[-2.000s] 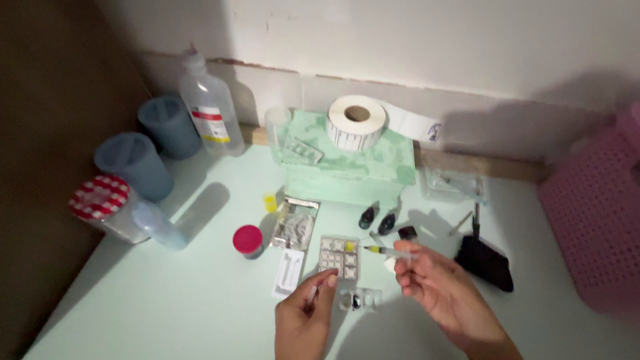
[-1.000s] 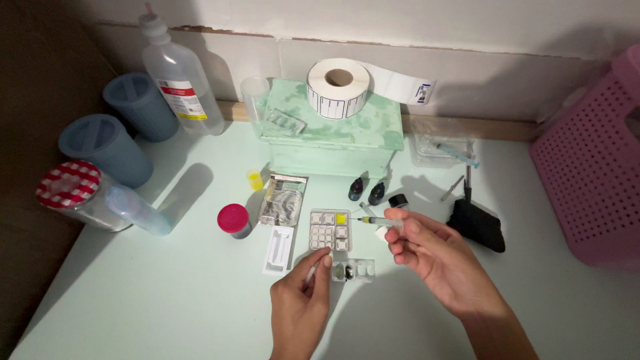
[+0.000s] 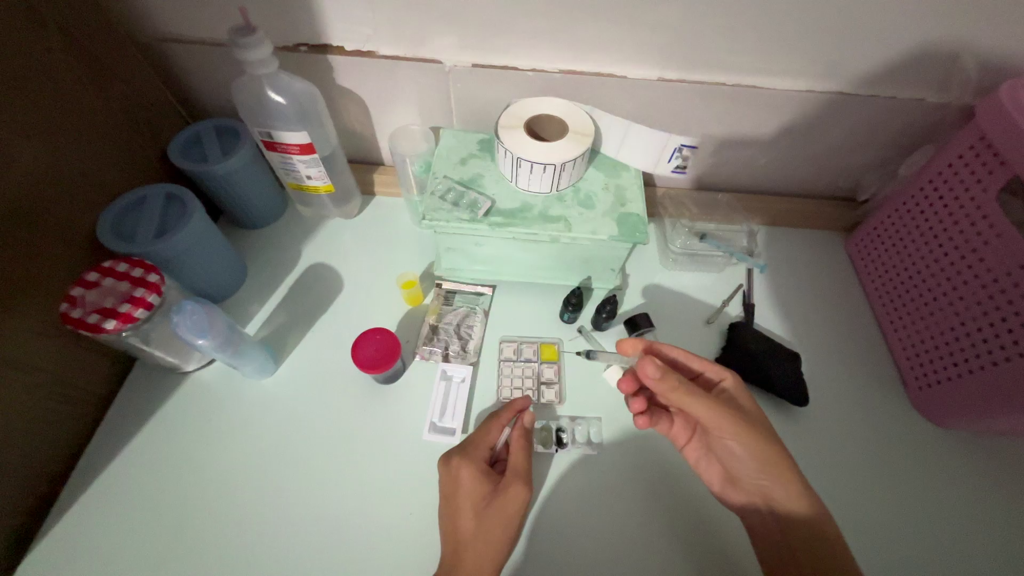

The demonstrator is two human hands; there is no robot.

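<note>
My right hand [image 3: 696, 408] holds a small syringe [image 3: 604, 358] between thumb and fingers, its needle pointing left at the yellow compartment of a clear compartment tray [image 3: 530, 370]. Below the tray's lower edge, my left hand [image 3: 492, 472] pinches a thin, pale, clear item [image 3: 506, 436], perhaps a needle cap. A blister strip [image 3: 588, 434] with one dark cavity lies just right of that hand. Behind the syringe are two black dropper bottles [image 3: 571, 306] and a black cap [image 3: 638, 324]. A white plastic insert [image 3: 448, 402] and a foil packet [image 3: 454, 324] lie left of the tray.
A red-lidded cup [image 3: 377, 354] and a small yellow cup [image 3: 410, 290] stand at left, beyond them a jar [image 3: 116, 296], blue cups [image 3: 172, 240] and a bottle [image 3: 296, 136]. A label roll [image 3: 546, 144] sits on a green box [image 3: 532, 260]. Right: black pouch [image 3: 764, 364], pink basket [image 3: 944, 280].
Both hands keep their grips, with the syringe still beside the tray. The view has shifted somewhat since the earliest frame.
</note>
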